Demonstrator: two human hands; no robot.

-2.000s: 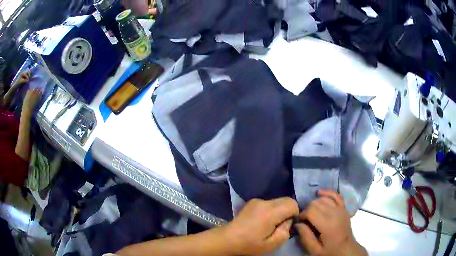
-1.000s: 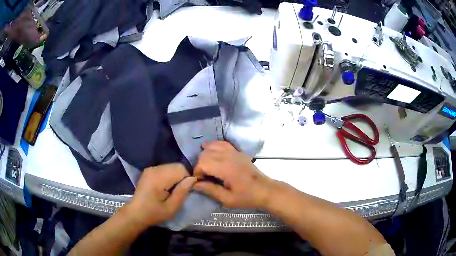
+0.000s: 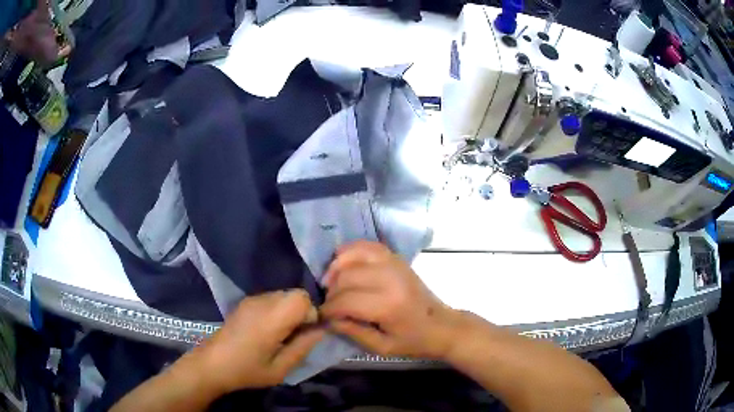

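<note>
A dark navy garment panel [image 3: 213,161] with pale grey-blue lining [image 3: 310,217] lies on the white table left of the sewing machine. A narrow dark strip [image 3: 322,187] crosses the pale lining. My left hand [image 3: 270,334] and my right hand [image 3: 374,298] are bare and meet at the table's front edge, both pinching the cloth at the panel's lower edge. The fingertips are close together and hide the exact spot they hold. A pale flap of cloth [image 3: 318,360] hangs below my hands over the edge.
The white sewing machine [image 3: 483,88] stands at right. Red-handled scissors [image 3: 574,221] lie beneath its head. A thin brownish tool [image 3: 636,265] and a dark strip [image 3: 673,269] lie farther right. A phone [image 3: 56,177] and bottle [image 3: 42,100] are at far left. Cloth [image 3: 145,32] is heaped behind.
The view has swung right since the earliest frame, bringing the machine fully in. Over the last second my hands and the held cloth edge have shifted slightly down toward the table's front edge.
</note>
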